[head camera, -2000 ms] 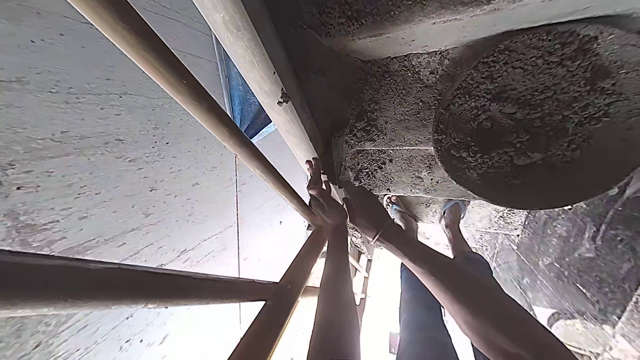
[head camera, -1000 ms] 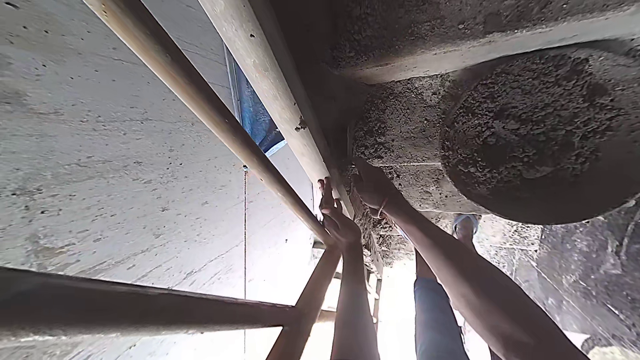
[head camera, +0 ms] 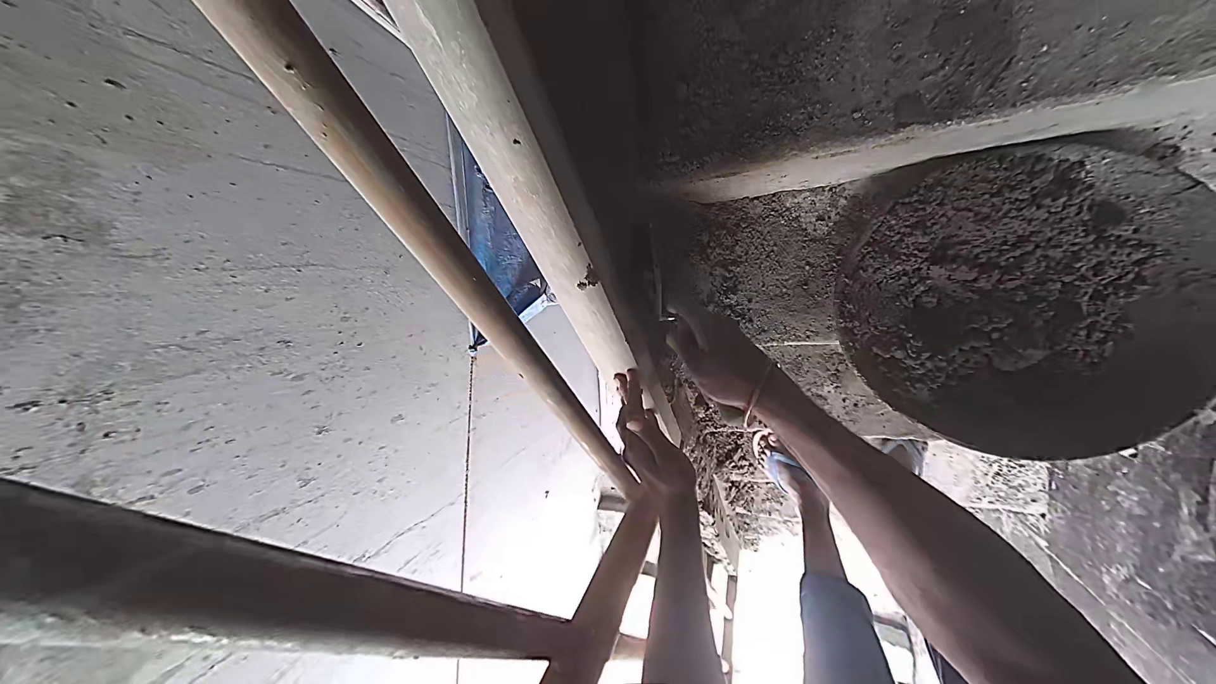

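My left hand point(head camera: 655, 451), fingers extended, rests against the lower end of a thick pale round pole point(head camera: 518, 161), beside a thinner wooden pole point(head camera: 408, 204). Just right of it, my right hand point(head camera: 722, 366) is closed around the end of a thin hand tool point(head camera: 657, 275); its kind is lost in the shadow. That hand is near a dark, rough mortar-like surface point(head camera: 760, 256) along the ledge. A wide round pan point(head camera: 988, 432) holding crumbly grey mortar lies to the right of my right hand.
A dark beam point(head camera: 266, 579) crosses the lower left and meets an upright pole point(head camera: 608, 589). Blue sheeting point(head camera: 499, 237) hangs behind the poles, with a cord point(head camera: 467, 456) below it. A plastered wall point(head camera: 190, 285) fills the left. My sandalled feet point(head camera: 788, 470) are below the ledge.
My right hand has moved away from my left hand, which it nearly touched two seconds ago. My left hand stays at the pole. Both feet show again, where one showed a second ago.
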